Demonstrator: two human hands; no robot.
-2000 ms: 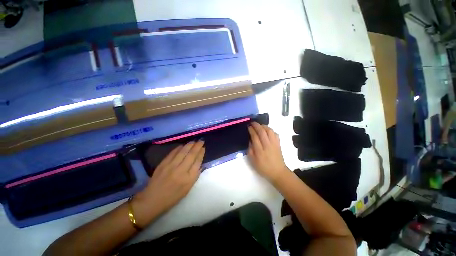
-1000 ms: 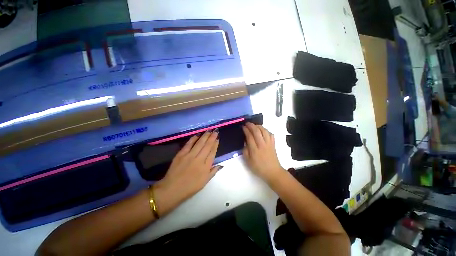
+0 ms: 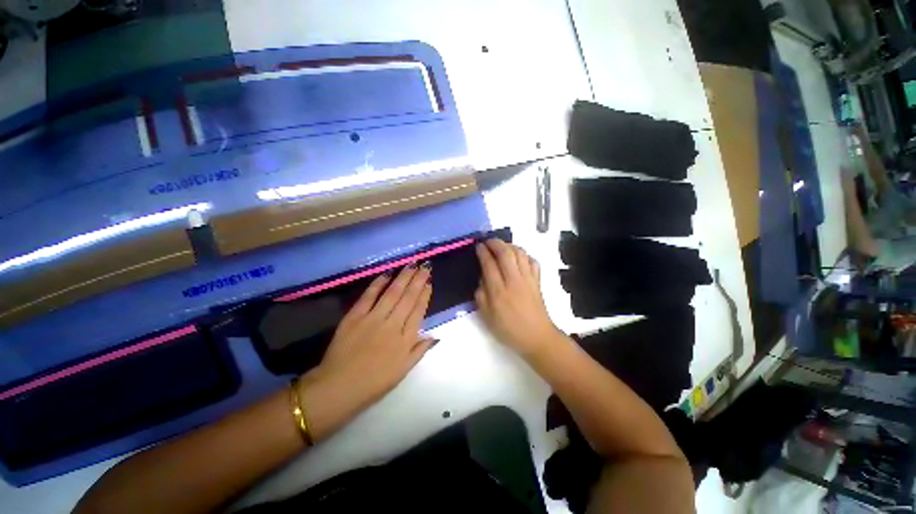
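Note:
A blue translucent sewing template (image 3: 331, 229) lies flat and open, with a brown hinge tape (image 3: 352, 208) across its middle. Black fabric strips lie along its near edge, one at the left (image 3: 110, 402) and one at the right (image 3: 452, 276), each with a pink-red line (image 3: 331, 280) along its top. A smaller black piece (image 3: 301, 326) lies on the right strip's left part. My left hand (image 3: 382, 326) lies flat on the right strip, fingers spread, partly hiding the small piece. My right hand (image 3: 512, 291) presses its fingertips on the strip's right end.
Several black bundles (image 3: 633, 208) lie in a column at the right of the white table (image 3: 522, 90). A small slim metal tool (image 3: 542, 199) lies beside them. A dark green plate (image 3: 141, 50) covers the template's far left. Another person's arm (image 3: 859, 216) shows at far right.
My left hand has slid to the right along the strip, uncovering more of the small black piece. My right hand stays at the strip's right end. The whole view has shifted slightly.

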